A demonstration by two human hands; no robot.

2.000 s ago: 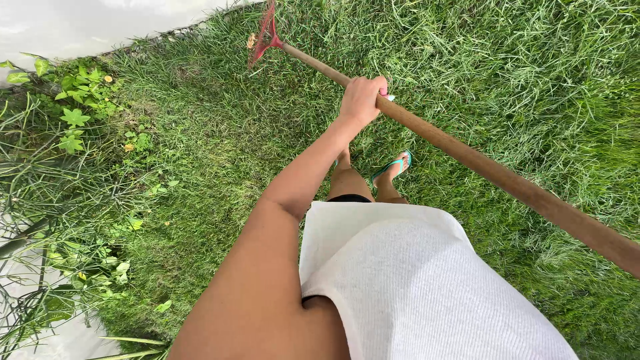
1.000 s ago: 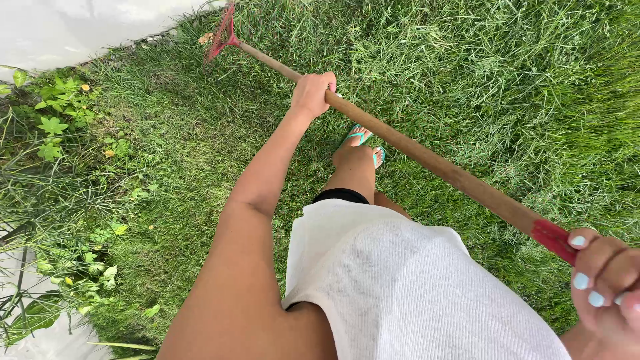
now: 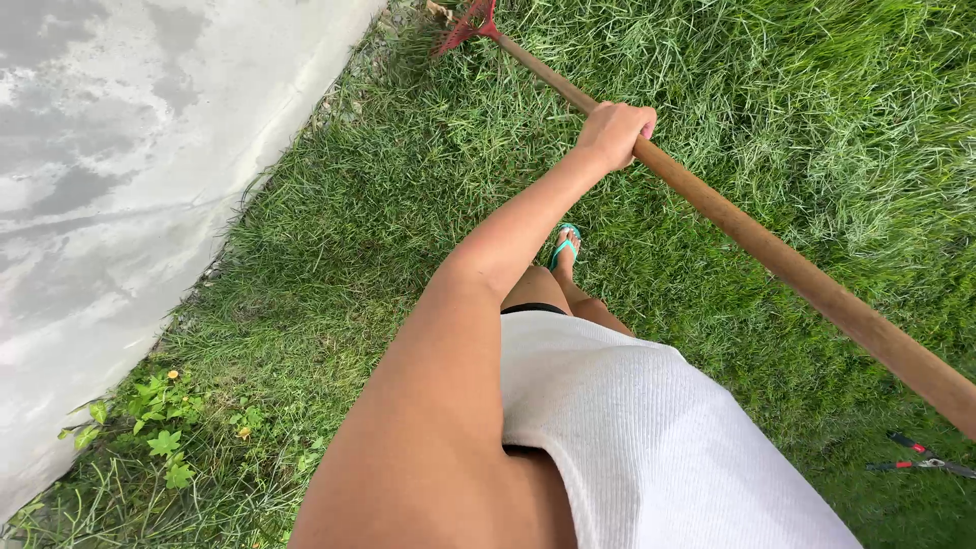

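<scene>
My left hand is closed around the wooden handle of a rake, at the upper middle of the view. The handle slants from the upper left down past the right edge. Its red fan-shaped head rests at the top, on the grass beside the foot of the wall. My right hand is outside the view, as is the handle's near end. One of my feet, in a turquoise flip-flop, shows on the grass below my left hand.
A pale, stained wall borders the lawn on the left. Leafy plants with small orange flowers grow near its foot at the lower left. Long-handled shears or loppers with black and red grips lie on the grass at the lower right.
My right hand, seen on the handle's red end a second ago, has left the view. The view has shifted, showing more wall and the tool on the grass.
</scene>
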